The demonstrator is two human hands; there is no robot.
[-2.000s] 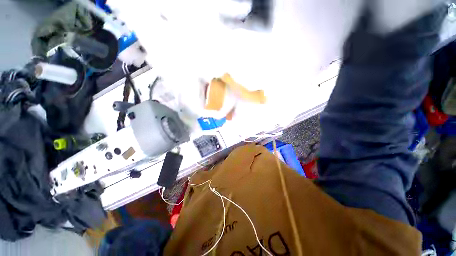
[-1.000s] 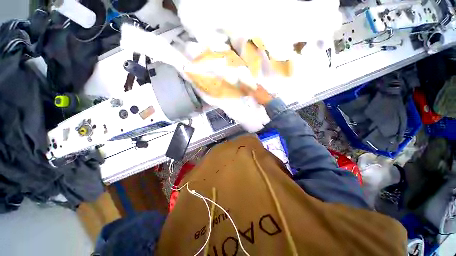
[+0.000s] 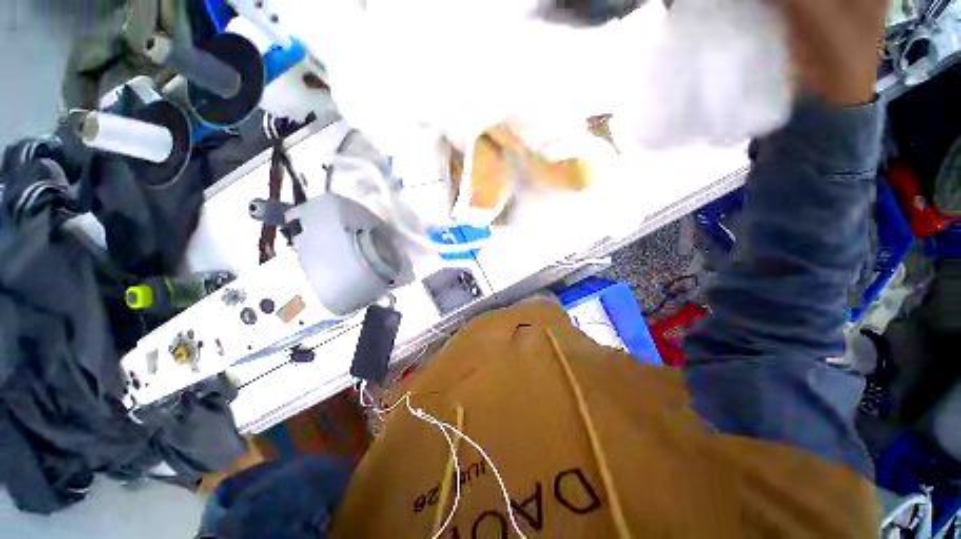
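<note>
My right hand (image 3: 838, 47) is raised at the top right, blurred and partly cut off by the upper edge. It grips a bright white bundle (image 3: 722, 79), and its fingertips are hidden. A large overexposed white heap (image 3: 422, 53) covers the back of the white table (image 3: 211, 237). Tan-yellow pieces (image 3: 490, 174) lie among the white strands in front of the heap. My left hand is not seen; only dark blue cloth shows at the lower left.
A sewing machine (image 3: 263, 316) with a grey round end lies left of centre. A black phone (image 3: 376, 342) is at the table edge. Thread stands (image 3: 126, 137), a yellow-capped bottle (image 3: 153, 293) and dark grey cloth (image 3: 53, 347) are at the left. A blue crate (image 3: 622, 316) is below the table edge.
Since one second ago, my right hand has moved from the tan-yellow pieces up and right with white material. The view has shifted, and the thread stands show more fully.
</note>
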